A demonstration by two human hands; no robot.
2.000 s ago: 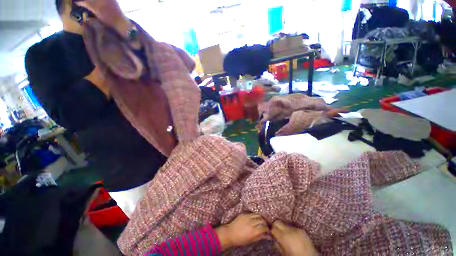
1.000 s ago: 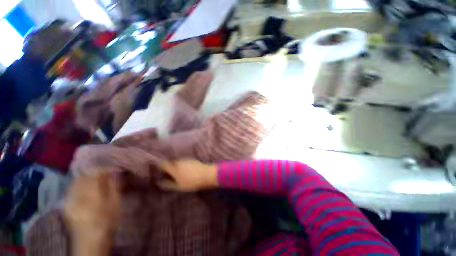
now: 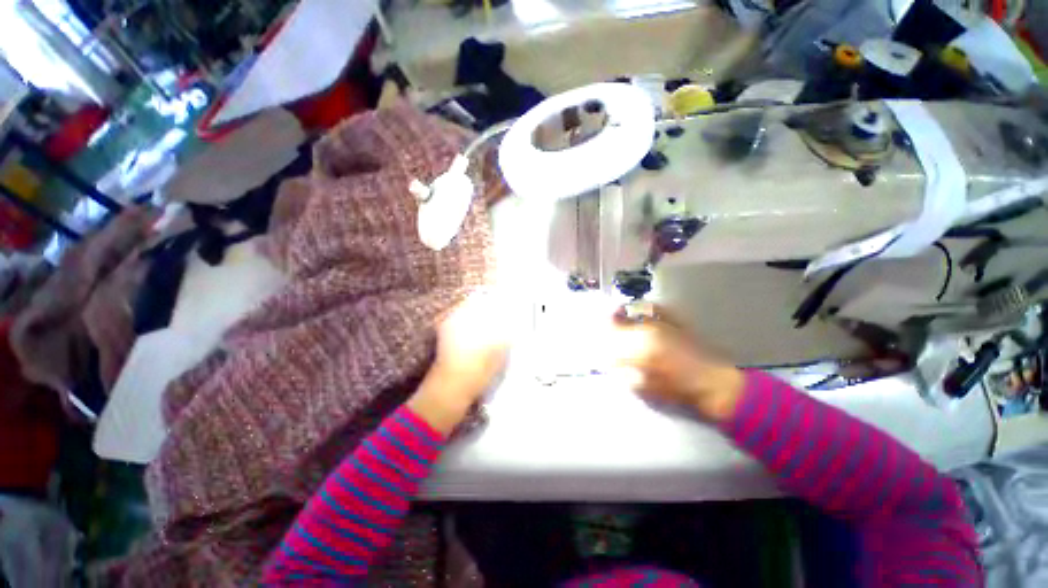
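The pink-brown tweed garment (image 3: pixel 333 310) lies over the left part of the white table and hangs over its front edge. The off-white sewing machine (image 3: pixel 781 218) stands across the table, its needle area washed out by bright light. My left hand (image 3: pixel 465 350) lies at the garment's right edge, left of the needle area; its fingertips are lost in glare, so its grip cannot be told. My right hand (image 3: pixel 678 365) is right of the needle area, slightly blurred, fingers bent near the presser foot; whether it holds anything cannot be told.
A white tape roll (image 3: pixel 577 140) sits on the machine head, with a small cream lamp (image 3: pixel 444 209) left of it. A white strip (image 3: pixel 937 184) drapes over the machine. Dark-handled tools (image 3: pixel 971 370) lie at the table's right end. More tweed (image 3: pixel 86 310) lies at far left.
The view has swung right to the machine. My hands have moved from the bunched tweed in my lap to both sides of the needle area. The garment now lies further up on the table.
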